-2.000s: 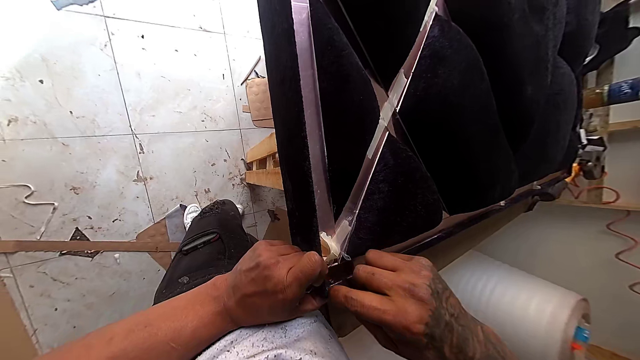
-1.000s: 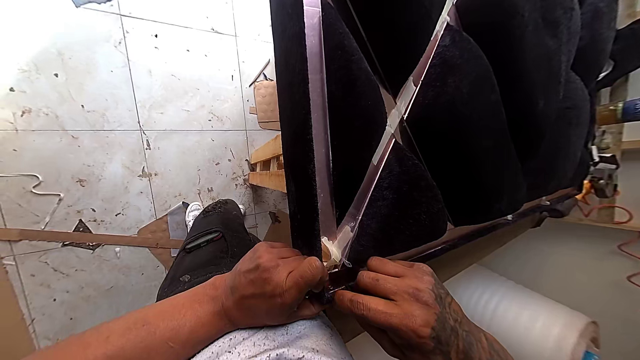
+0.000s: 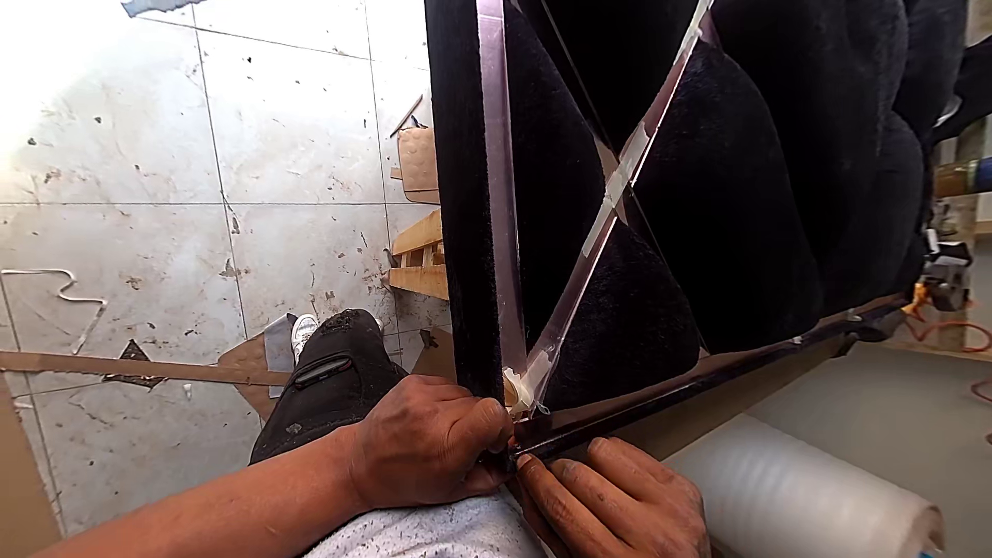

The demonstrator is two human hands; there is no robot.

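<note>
A dark padded upholstery panel (image 3: 736, 186) fills the upper right, its puffed sections divided by shiny mauve strips (image 3: 500, 186). Pale tape (image 3: 616, 190) covers the spot where two strips cross. At the panel's near corner, more whitish tape (image 3: 535, 376) lies where the strips meet. My left hand (image 3: 438, 438) pinches the fabric edge at this corner, its fingers curled. Just right of it, my right hand (image 3: 612, 496) rests its fingertips against the underside of the dark glossy edge (image 3: 620, 418). Whether the right fingers grip anything is hidden.
A large roll of white foam wrap (image 3: 806, 480) lies under the panel at lower right. Wooden slats (image 3: 418, 256) and a piece of cardboard (image 3: 418, 159) are beside the panel's left side. A brown strip (image 3: 139, 366) crosses the littered tile floor. A red coiled hose (image 3: 942, 333) hangs at right.
My right hand has shifted down from the panel's edge, its fingers now lower and more stretched out. My left hand stays at the corner.
</note>
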